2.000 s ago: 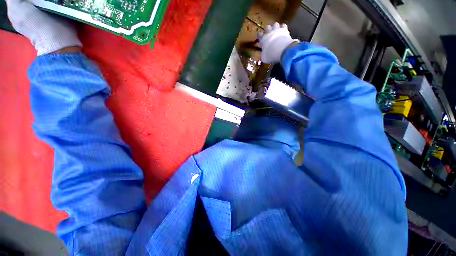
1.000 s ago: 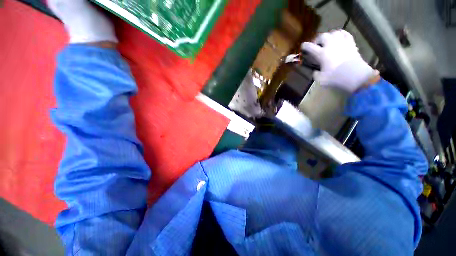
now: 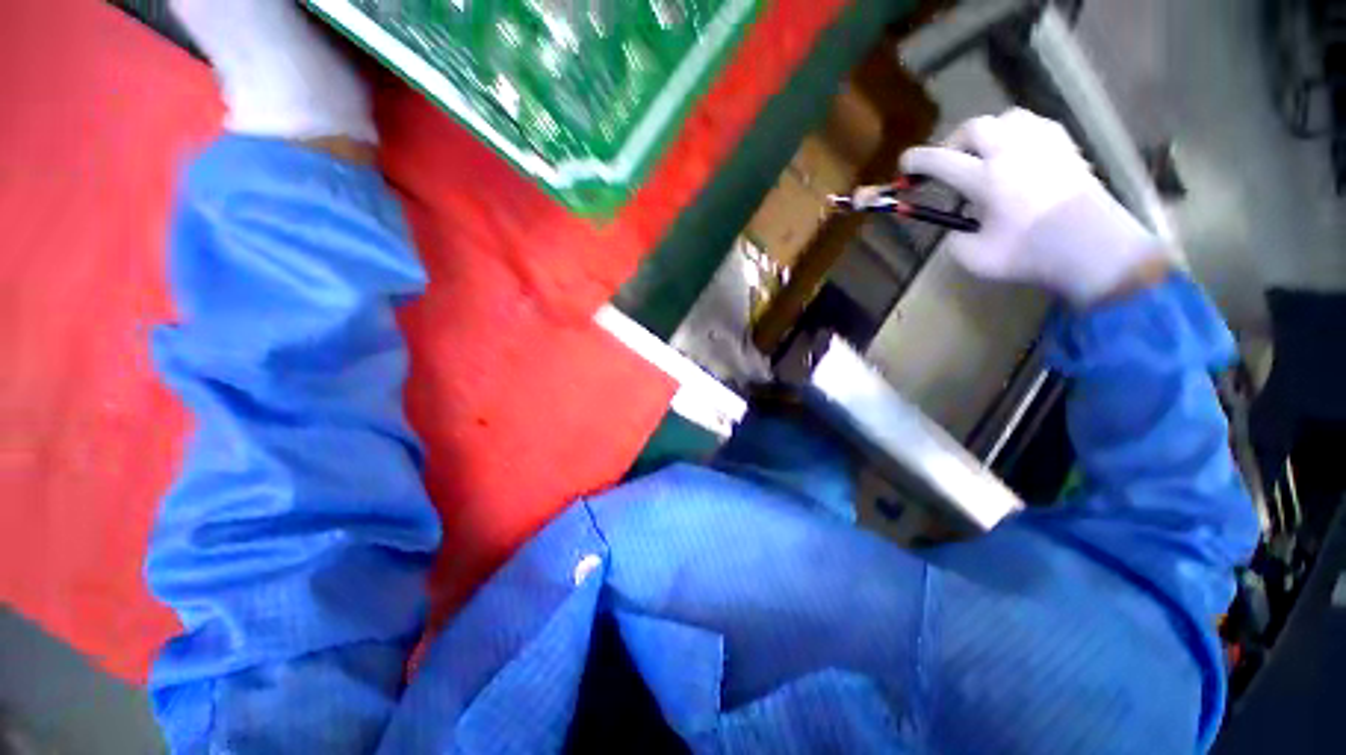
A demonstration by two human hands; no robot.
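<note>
A green circuit board (image 3: 591,89) with a pale edge line lies solder side up on the red mat (image 3: 502,339), cut off by the top edge. My left hand (image 3: 288,74), in a white glove, is beside the board's left edge; its fingers are cut off by the top edge, so its grip does not show. My right hand (image 3: 1041,199), in a white glove, holds flush cutters (image 3: 923,211) with silver jaws and black and reddish handles. The jaws point left, over the open drawer or box (image 3: 797,192).
The green bench edge (image 3: 709,207) runs diagonally between the mat and the drawer. A metal rail (image 3: 1107,118) passes behind my right hand. A silver-white bar (image 3: 915,428) lies between the drawer and my right sleeve. Blurred equipment stands at the far right.
My right hand has come up from the drawer and moved right, and the cutters now show clearly in it. The board, mat and left hand have shifted right in view.
</note>
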